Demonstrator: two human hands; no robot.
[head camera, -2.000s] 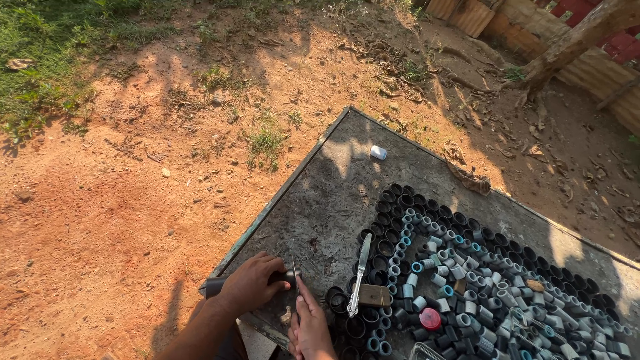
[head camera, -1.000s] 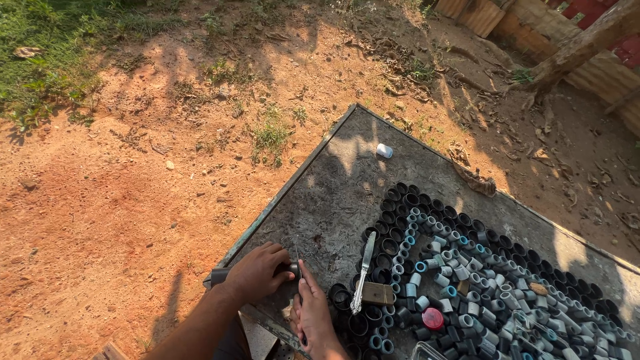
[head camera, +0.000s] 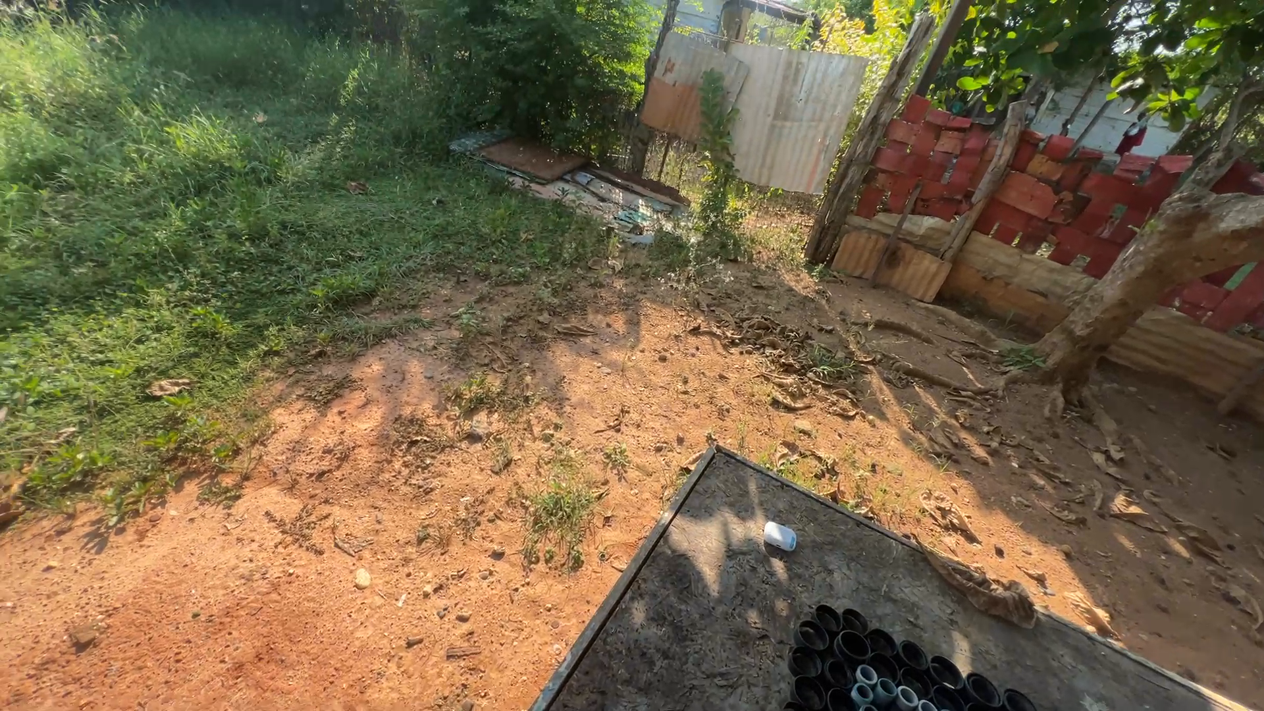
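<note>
Neither of my hands is in view, so what they hold is hidden. The far corner of a dark, worn table (head camera: 681, 612) juts up from the bottom edge. On it lies a small white cylindrical piece (head camera: 779, 536), on its side near the corner. Several black plastic rings (head camera: 852, 647) stand packed together at the bottom, with a few smaller grey pipe pieces (head camera: 866, 675) among them. The rest of that group is cut off by the frame's edge.
A curled dry leaf (head camera: 983, 591) lies on the table's right edge. Around the table is reddish bare soil (head camera: 247, 592) with grass (head camera: 128, 276) at left. A leaning tree trunk (head camera: 1116, 296), a red patchwork fence (head camera: 1027, 197) and corrugated metal sheets (head camera: 795, 114) stand behind.
The view has tilted up strongly. Both hands, the knife, the red round thing and most of the pipe pieces, visible a second ago, are out of the frame.
</note>
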